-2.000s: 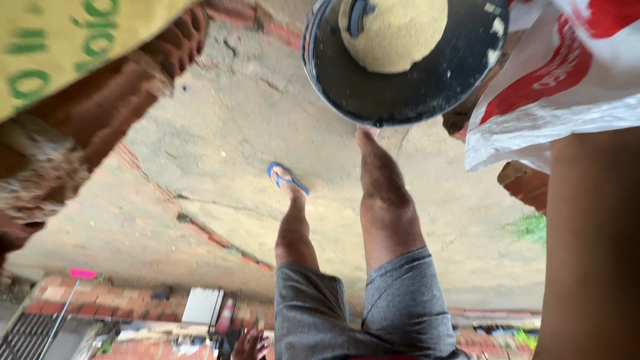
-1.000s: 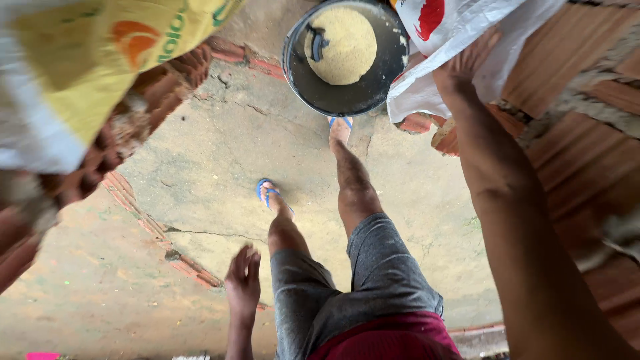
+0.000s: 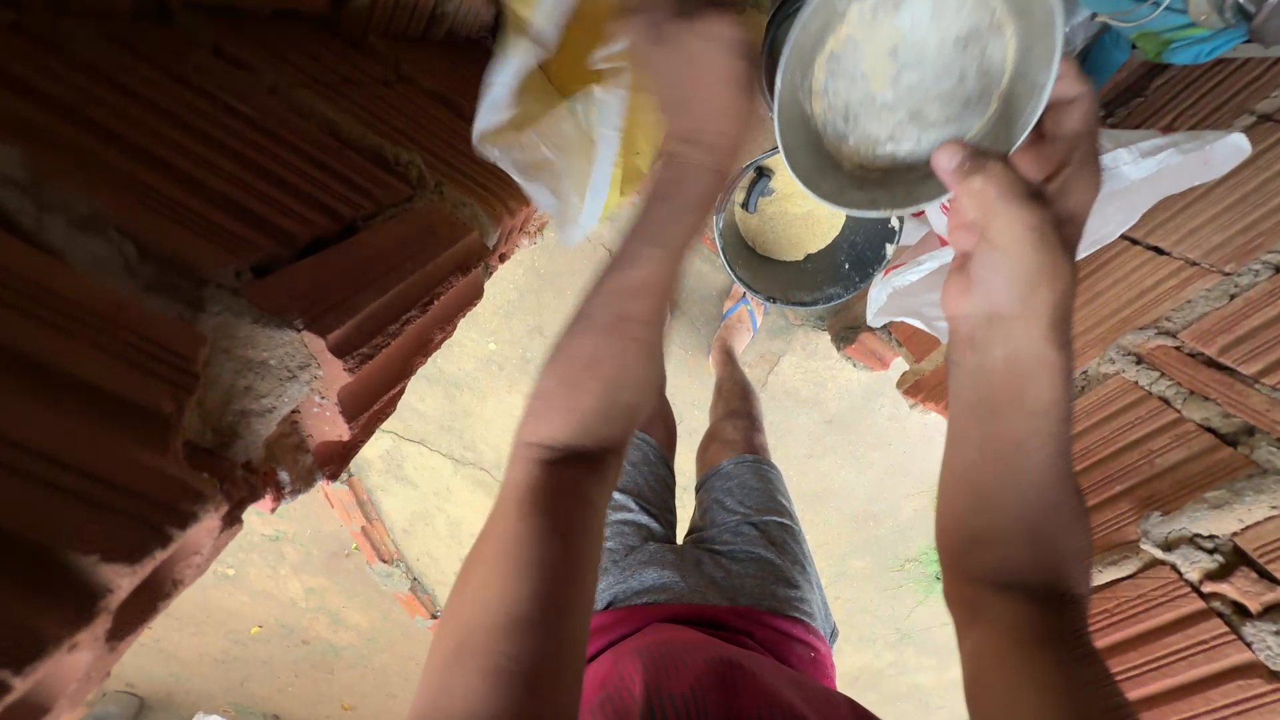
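Note:
My right hand (image 3: 1010, 200) grips the rim of a round metal bowl (image 3: 850, 185), with the thumb on its near edge; a pale powdery residue coats the inside. My left hand (image 3: 700, 80) is blurred at the top, beside a yellow and white plastic sack (image 3: 600, 130); its fingers are hidden. Below the bowl stands a black bucket (image 3: 820, 285) holding pale yellow meal (image 3: 785, 225), with a dark curved handle-like piece on it. A white plastic sack (image 3: 1160, 190) with red print lies right of the bucket, partly behind my right hand.
Brick walls of ribbed hollow blocks rise at left (image 3: 110, 350) and right (image 3: 1150, 440), with broken edges. A cracked concrete floor (image 3: 860, 480) lies below, with a row of bricks (image 3: 375, 540) set in it. Blue items (image 3: 1180, 30) are at the top right.
My right hand has left the white sack and now holds the metal bowl. My left hand has risen from beside my leg to the yellow sack at the top. The view has shifted.

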